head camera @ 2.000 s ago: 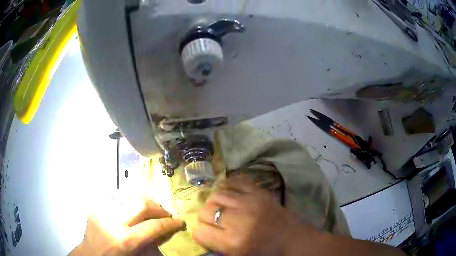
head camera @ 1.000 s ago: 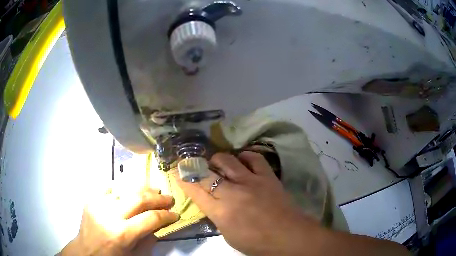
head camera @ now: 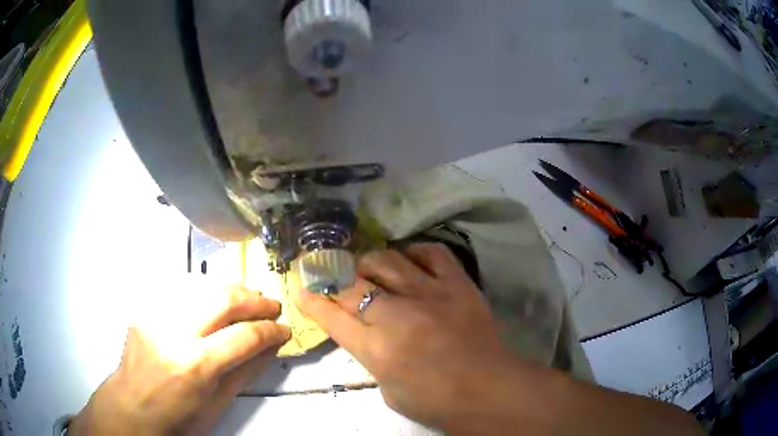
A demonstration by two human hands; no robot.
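Note:
A khaki garment panel point(head camera: 503, 247) lies under the arm of the sewing machine point(head camera: 478, 85), its yellow-lit part between my hands near the needle area. My left hand point(head camera: 200, 349) rests at the panel's left edge, fingertips on the cloth, partly washed out by the lamp. My right hand point(head camera: 418, 332), with a ring, presses on the panel behind and below the thread tension dial point(head camera: 326, 271), which hides some fingertips. Whether the fingers pinch the cloth is hard to tell. The presser foot and needle are not clearly visible.
Thread snips with orange-and-black handles point(head camera: 597, 213) lie under the machine arm at the right. A yellow curved piece point(head camera: 38, 94) is at the upper left. The white machine table point(head camera: 51, 281) has a printed ruler edge at the lower right. Loose thread lies near the snips.
The yellow-lit cloth has moved up toward the needle area, and less of it shows below my fingers. My right hand has shifted left beneath the dial. The view has shifted slightly.

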